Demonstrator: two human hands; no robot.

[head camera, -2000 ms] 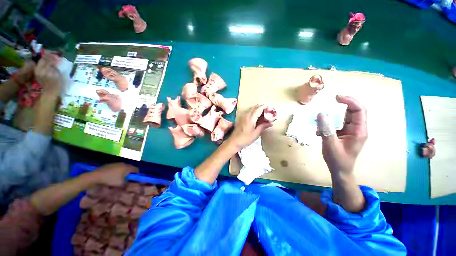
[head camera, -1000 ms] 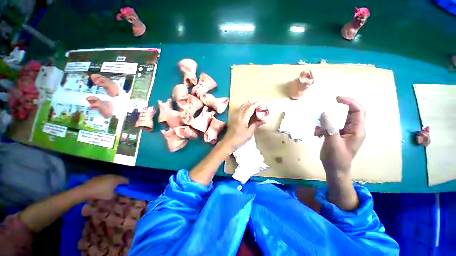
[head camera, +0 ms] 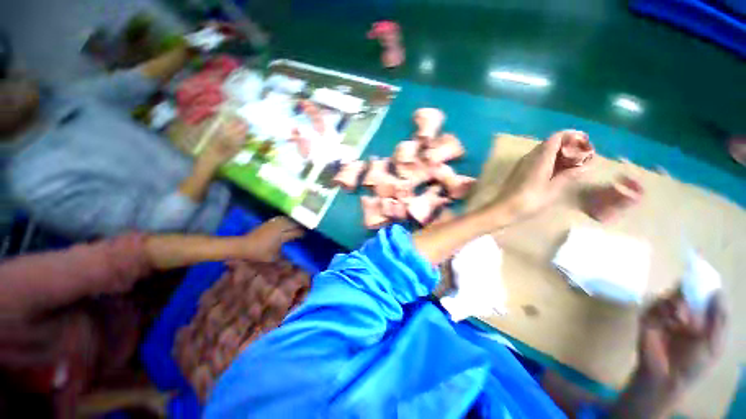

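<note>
My left hand is over the cardboard mat and holds a flesh-coloured moulded blank with its open end showing. Another blank stands on the mat just right of it. My right hand is blurred at the mat's right side, with a white wipe between its fingers. A flat white stack of wipes lies at the mat's middle. A crumpled white wipe lies at the mat's near left edge. Several blanks lie heaped on the green bench left of the mat.
An instruction sheet lies at the left with pieces on it. A blue crate full of blanks stands below it, with another person's hand at its rim. A grey-sleeved person sits further left. A pink-topped piece is on the far side.
The view has turned left and tilted. My left hand has moved up towards the standing blank, still holding its piece. My right hand now holds a white wipe raised clear of the stack.
</note>
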